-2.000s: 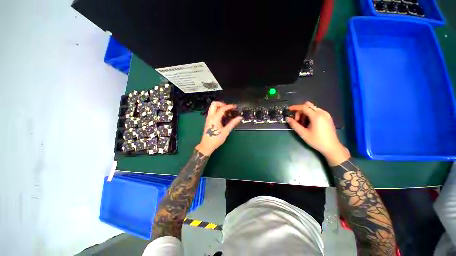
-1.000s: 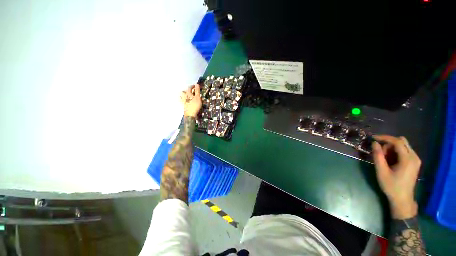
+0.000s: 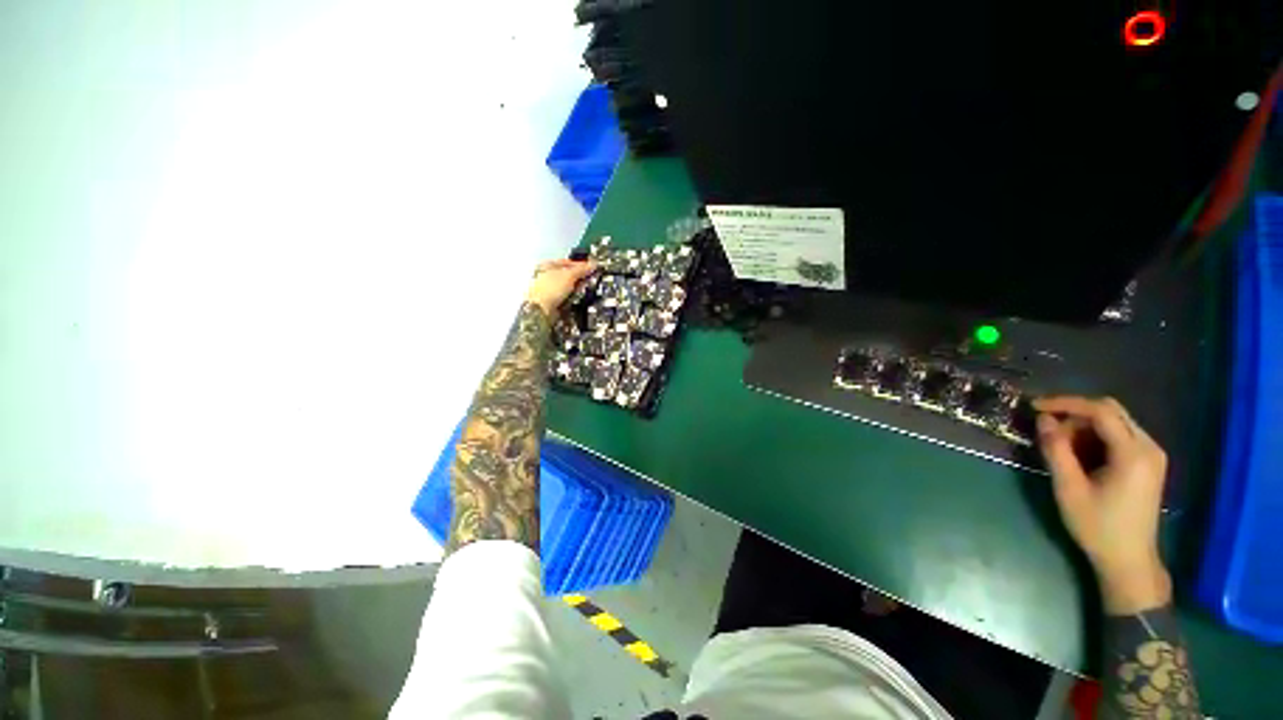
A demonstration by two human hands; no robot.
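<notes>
A row of several camera modules (image 3: 936,384) lies along the front edge of the dark mat (image 3: 802,369), below the green light (image 3: 988,335). My right hand (image 3: 1109,471) is at the right end of the row, thumb and finger at the last module; whether they grip it is unclear. My left hand (image 3: 559,283) reaches the upper left of the black tray (image 3: 650,408), which is heaped with modules (image 3: 619,324). Its fingertips are at the modules there; whether it holds one cannot be told.
The large black test box (image 3: 957,155) overhangs the mat, with a white label (image 3: 778,246) and red ring light (image 3: 1144,28). Dark small parts (image 3: 735,298) lie between tray and box. A blue bin (image 3: 1252,464) is at right. Stacked blue bins (image 3: 598,513) sit below the left bench edge.
Over two seconds the view turned left. My left hand left the module row and went to the tray's upper left. My right hand stayed at the row's right end.
</notes>
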